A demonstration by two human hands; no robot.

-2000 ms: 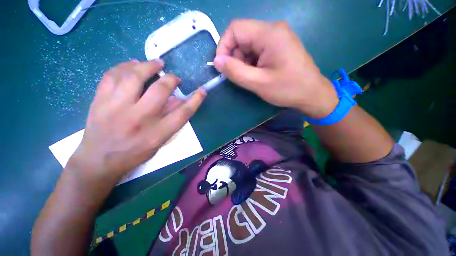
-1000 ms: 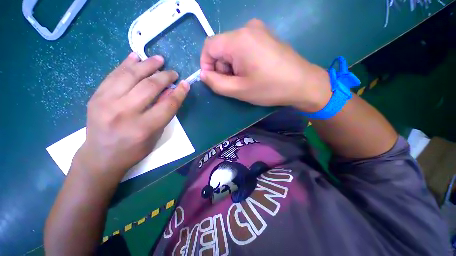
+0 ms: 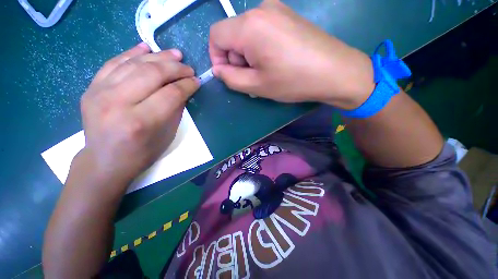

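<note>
A white plastic frame (image 3: 158, 16) lies on the dark green bench, its far side cut off by the top edge of the picture. My left hand (image 3: 134, 109) holds its near left corner, fingertips on the rim. My right hand (image 3: 289, 57) has thumb and forefinger pinched together at the near side of the frame, close to my left fingertips. What the pinch holds is hidden. A cream-white sheet (image 3: 183, 147) lies near the bench edge, partly under my left hand and forearm.
Another white frame (image 3: 46, 19) lies at the top left, cut off by the picture's edge. Fine white specks are scattered on the bench top (image 3: 54, 98). Pale strands (image 3: 432, 10) show at the top right. The bench edge runs diagonally before my body.
The small white piece seen earlier in my right fingertips is no longer visible. My right hand has moved to the frame's near side. The frame and both hands sit further up and left.
</note>
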